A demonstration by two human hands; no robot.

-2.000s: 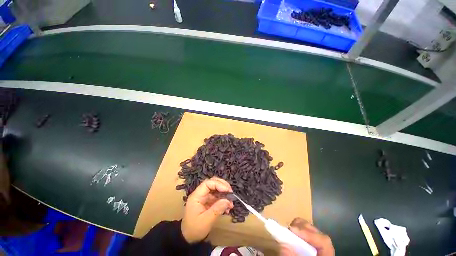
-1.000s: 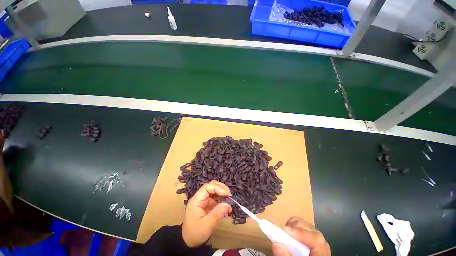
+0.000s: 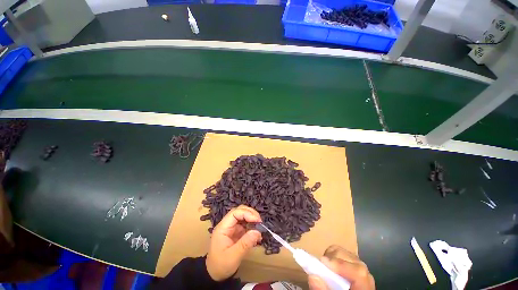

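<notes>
My left hand (image 3: 233, 241) holds a small dark moulded part (image 3: 261, 227) between thumb and fingertips, over the near edge of the heap. My right hand (image 3: 349, 269) is closed around a white needle-tip bottle (image 3: 315, 267), its thin tip pointing up and left. The tip is at the part; whether it touches cannot be told. The heap of dark parts (image 3: 264, 190) lies on a tan cardboard sheet (image 3: 335, 187).
Small dark clusters (image 3: 102, 151) and silver-white slivers (image 3: 136, 241) lie left. More dark parts (image 3: 438, 180), a yellow strip (image 3: 423, 260) and a crumpled white wipe (image 3: 452, 261) lie right. Beyond runs a green belt (image 3: 227, 85); behind it stand a blue bin (image 3: 341, 37) and spare bottle (image 3: 193, 21).
The camera view has tilted up slightly since the oldest frame. The dark seam on the belt has moved left. Both hands keep nearly the same hold on part and bottle.
</notes>
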